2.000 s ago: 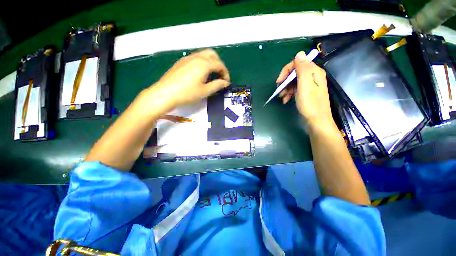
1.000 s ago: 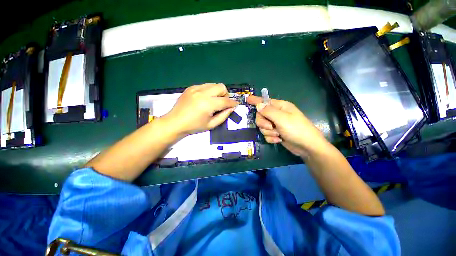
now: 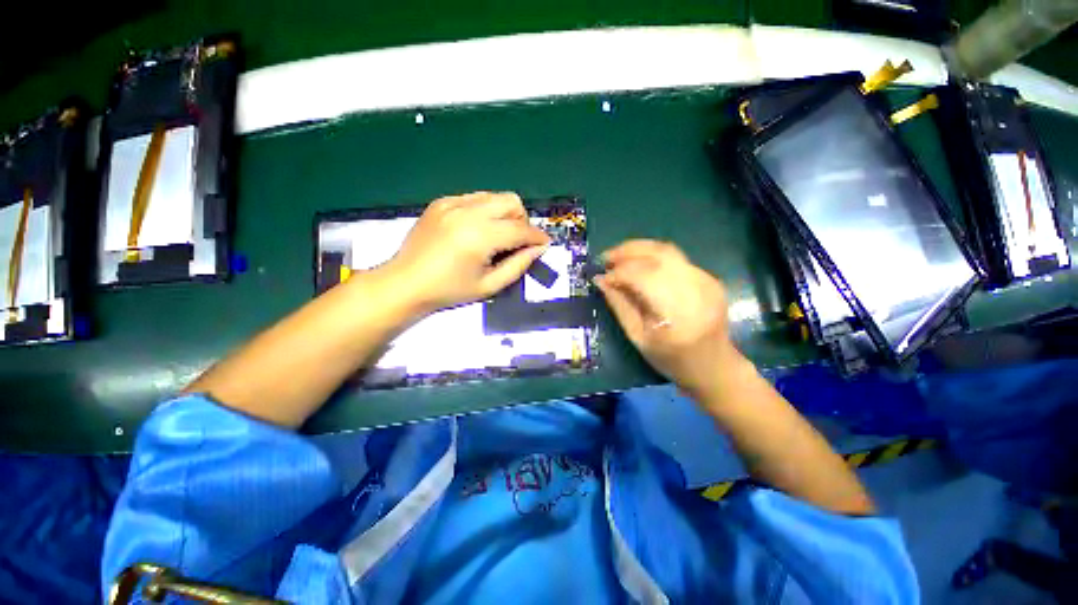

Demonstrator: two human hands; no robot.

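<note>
An open-backed tablet unit [image 3: 437,343] lies crosswise in front of me, silver-white inside with black tape [image 3: 508,317]. Its circuit board [image 3: 567,225] is at the right end. My left hand [image 3: 467,248] rests over the unit's upper middle, thumb and fingertips together at the board's left side; whether they hold anything is hidden. My right hand [image 3: 674,301] is at the unit's right edge, thumb and fingers pinched around a small dark piece [image 3: 595,270], too blurred to name. The tweezers cannot be made out clearly now.
Two open-backed units [image 3: 148,189] stand at the left, one cut off by the picture's edge. Stacked touch panels [image 3: 875,213] with gold tails lie at the right, with another unit [image 3: 1019,189] beyond. A white strip [image 3: 497,77] runs along the far side of the green mat.
My left hand has come down onto the board. My right hand has moved left to the unit's edge; the pale tweezers in it earlier no longer show clearly.
</note>
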